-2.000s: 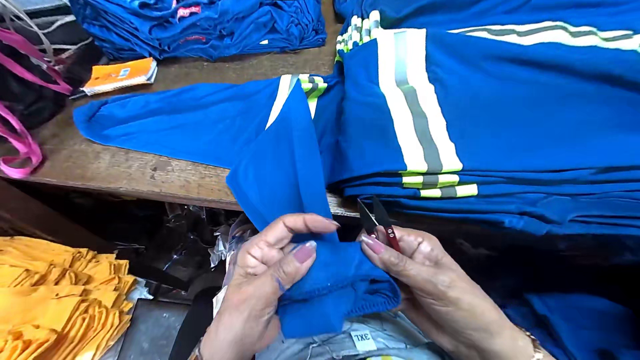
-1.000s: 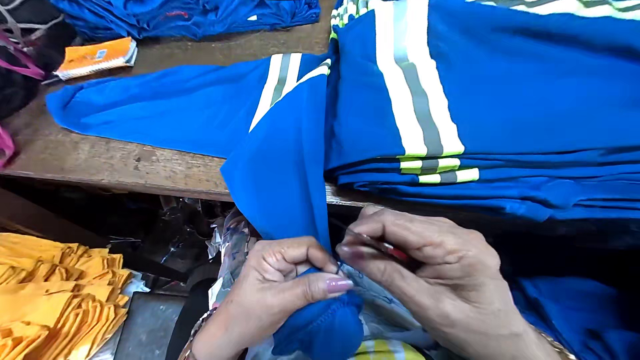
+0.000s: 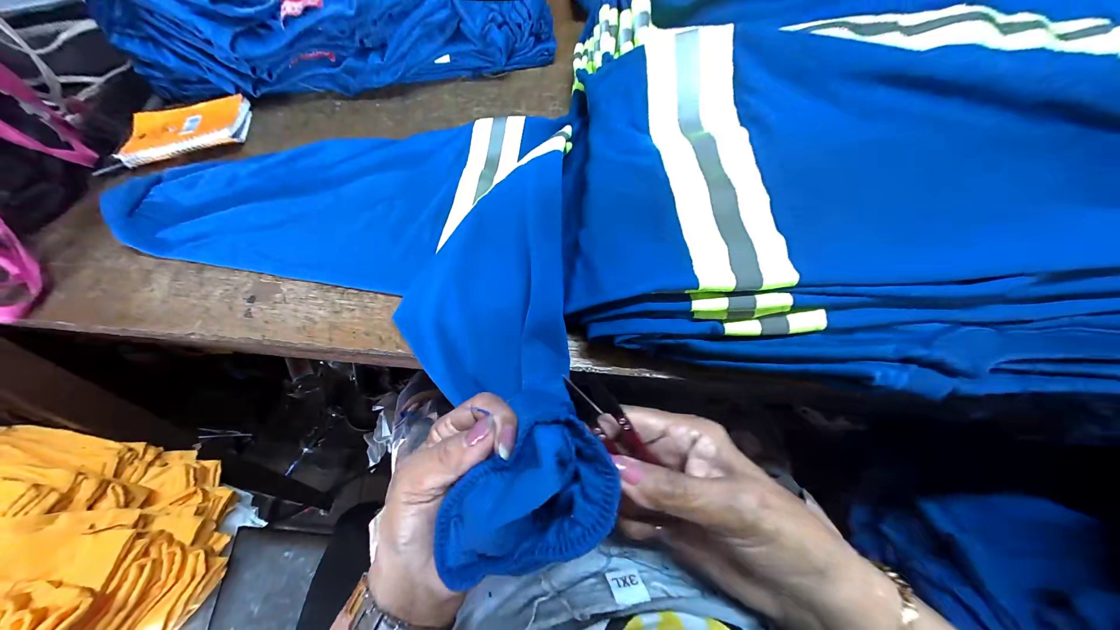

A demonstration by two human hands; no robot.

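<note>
A blue garment sleeve [image 3: 499,324] hangs over the table's front edge, its ribbed cuff [image 3: 525,507] facing the camera. My left hand [image 3: 437,499] grips the cuff from its left side, thumb and fingers pinching the fabric. Red-handled thread snips [image 3: 623,429] lie in my right hand [image 3: 709,499], their dark blades pointing up and left beside the cuff's right edge; the fingertips are close to the cuff. Another blue sleeve [image 3: 289,206] with a reflective stripe lies flat to the left. Folded blue garments with reflective tape [image 3: 840,175] are stacked at the right.
The wooden table [image 3: 201,289] runs across the view. On it are a crumpled blue garment pile [image 3: 350,52] and an orange spiral notebook [image 3: 188,127]. Stacked yellow-orange cloth pieces [image 3: 96,534] stand low at left. Pink straps [image 3: 17,271] hang at the far left. Grey fabric [image 3: 560,591] lies below my hands.
The cuff has been turned so that its ribbed opening faces up toward me. My right hand has opened out from its closed pose, and the snips' blades now show.
</note>
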